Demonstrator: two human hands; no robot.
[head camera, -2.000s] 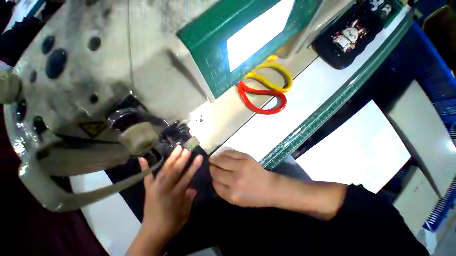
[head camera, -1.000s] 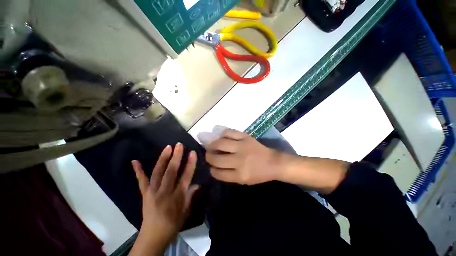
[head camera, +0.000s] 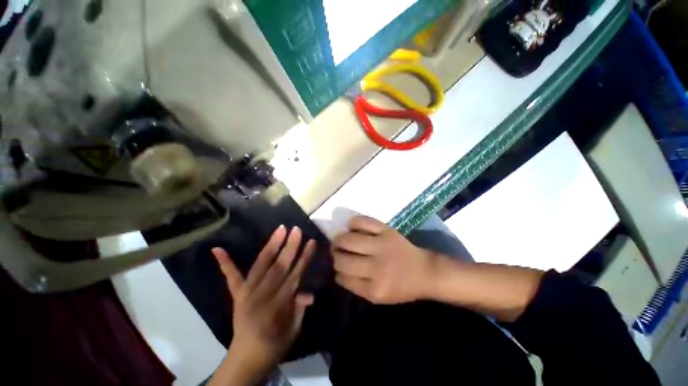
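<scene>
A black cut fabric piece (head camera: 249, 230) lies on the white table with its far edge at the presser foot (head camera: 253, 177) of the cream sewing machine (head camera: 188, 68). My left hand (head camera: 268, 290) lies on the fabric with its fingers spread, pointing toward the machine head. My right hand (head camera: 381, 260) is at the fabric's right edge with its fingers curled and the edge between them; the fingertips are partly hidden. The needle cannot be made out.
Snips with yellow and red handles (head camera: 392, 143) lie right of the needle area. A black case (head camera: 528, 34) with a white figure lies beyond. A maroon heap (head camera: 75, 324) is at lower left. A white board (head camera: 535, 203) and a blue crate (head camera: 656, 83) are at right.
Since two seconds ago, both hands are slightly farther from the presser foot, with more black fabric showing between it and my left hand. The camera view has also shifted.
</scene>
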